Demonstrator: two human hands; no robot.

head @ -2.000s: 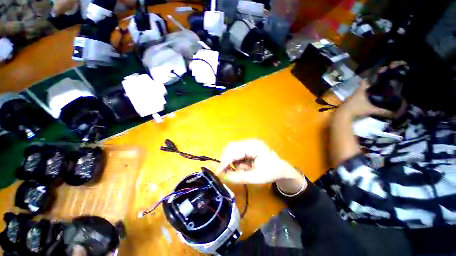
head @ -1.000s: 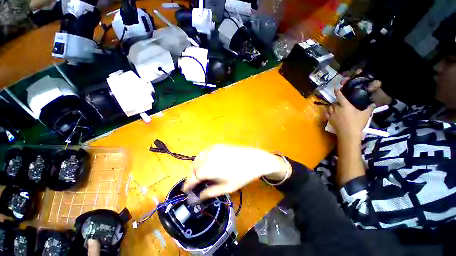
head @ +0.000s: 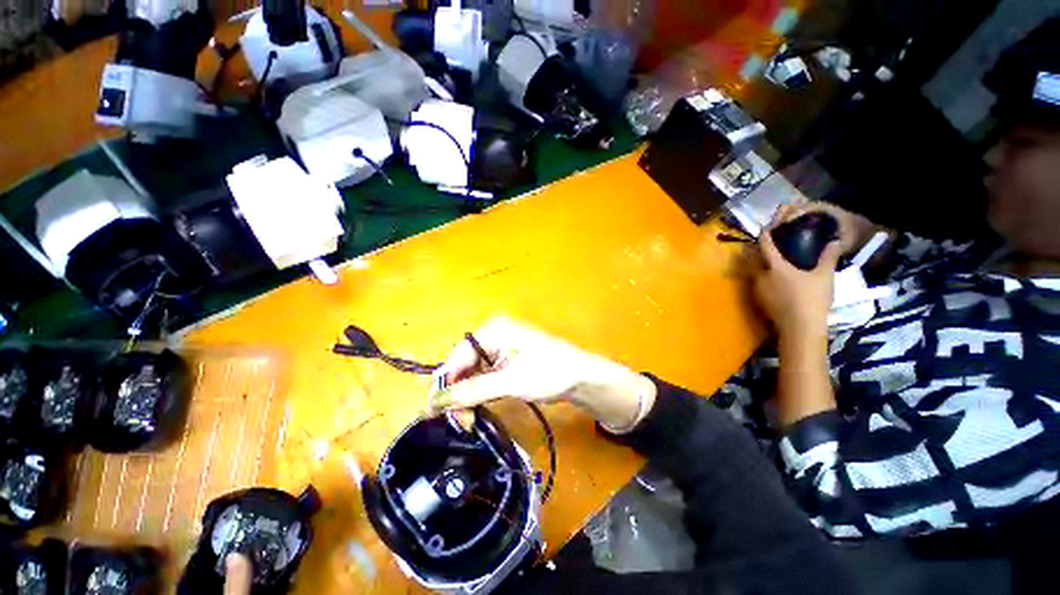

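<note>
The camera body [head: 456, 500] stands on the bench with its round black shell facing up, a pale block inside. My right hand [head: 511, 374] is at the shell's upper rim, fingertips pinched together, with thin leads at the fingertips partly hidden. A black cable passes by this hand. The tail cable [head: 384, 352] lies on the bench with its split plug ends to the left. My left hand [head: 238, 574] is cut off by the bottom edge; a fingertip rests on the camera front module [head: 258, 532], whose board faces up.
A clear tray [head: 221, 424] with several black modules [head: 137, 399] is at the left. White cameras [head: 285, 213] stand on the green mat behind. A black box device [head: 697, 157] is at the back right. A person at the right holds a black ball head [head: 804, 238].
My right hand has moved from above the shell's cavity to its upper rim. The blue and red leads no longer hang over the shell's left side. The view has shifted somewhat.
</note>
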